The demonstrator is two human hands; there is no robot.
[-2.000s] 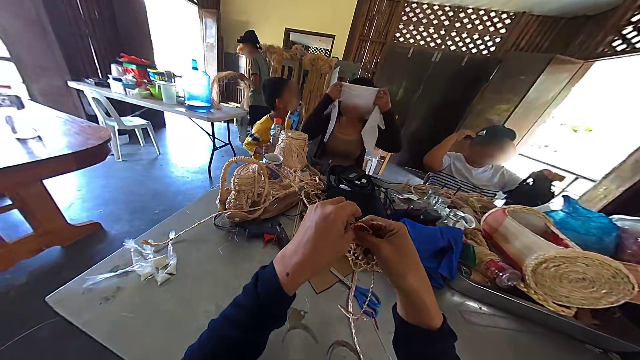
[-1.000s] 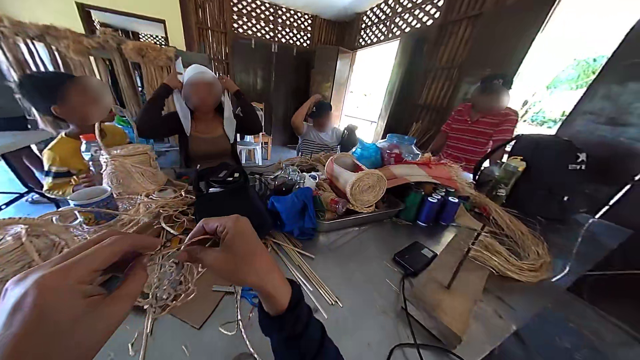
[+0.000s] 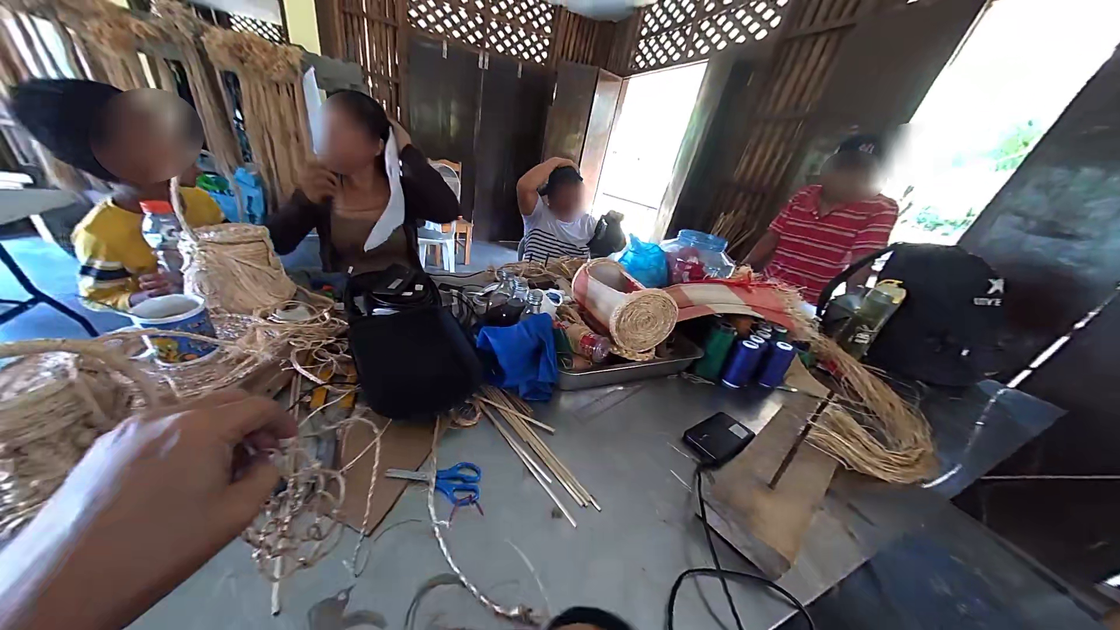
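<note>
My left hand (image 3: 188,490) reaches in from the lower left, its fingers and thumb closed on a knotted natural-fibre netting piece (image 3: 302,516) that hangs beneath them. A twisted fibre cord (image 3: 446,551) runs down over the grey table right of it. Blue-handled scissors (image 3: 457,479) lie beside a brown cardboard piece (image 3: 385,477), close to that cord. Woven fibre baskets (image 3: 44,416) stand left of my hand, with a patterned blue cup (image 3: 179,328) behind. My right hand is out of view; a small dark shape, not clear enough to name, shows at the bottom edge.
A black bag (image 3: 411,350), blue cloth (image 3: 521,354) and thin sticks (image 3: 538,455) lie ahead. A metal tray (image 3: 630,374) holds a woven roll. Thread spools (image 3: 744,359), a black cabled device (image 3: 717,437), a wooden board (image 3: 770,490) and fibre strands (image 3: 875,429) are rightward. Several people sit around.
My right hand has left the view; it was beside my left hand at the fibre piece before. The person with the white cloth has lowered it from across the face to beside the head.
</note>
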